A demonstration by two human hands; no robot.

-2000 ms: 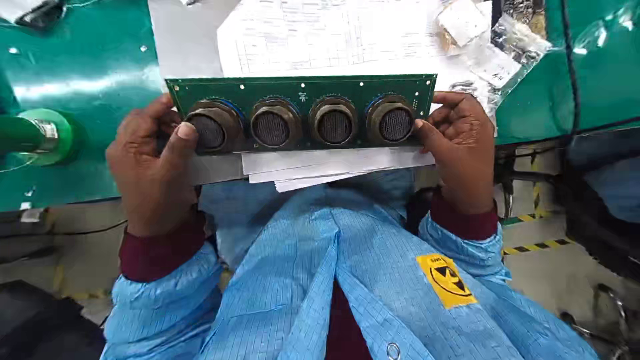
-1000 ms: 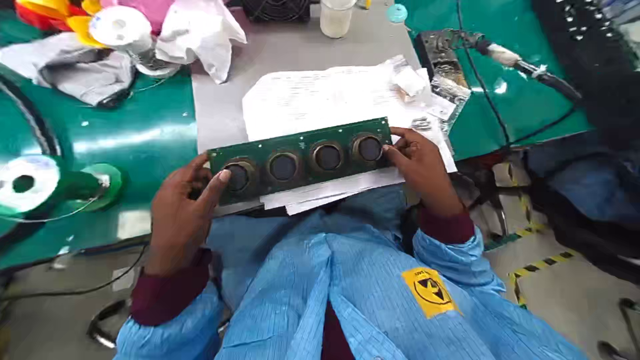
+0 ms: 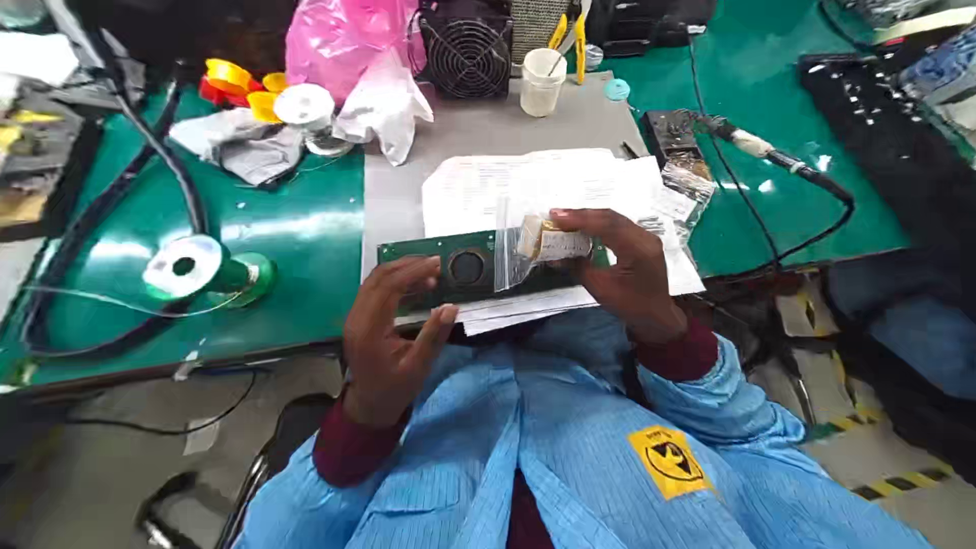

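My right hand (image 3: 629,267) holds a small clear zip bag (image 3: 512,255) by its right end, with a labelled tan item inside. The bag hangs over a green circuit board (image 3: 431,248) that bears round dark connectors (image 3: 467,268). That board lies at the near edge of the work surface, partly over white printed sheets (image 3: 534,175). Over the board's left end is my left hand (image 3: 393,328), fingers apart and holding nothing; whether its fingertips touch the board I cannot tell. The bag and both hands hide parts of the board.
Solder spools (image 3: 187,267) stand at left, near a thick black cable (image 3: 179,168). Behind the papers are a fan (image 3: 467,57), a white cup (image 3: 543,82), yellow-handled cutters (image 3: 581,46) and a pink bag (image 3: 335,46). A corded soldering tool (image 3: 751,143) lies at right beside small plastic bags (image 3: 686,191).
Both hands held the board by its ends; the left has let go, and the right now holds the small clear bag above it. The view has shifted, showing more of the table's far side.
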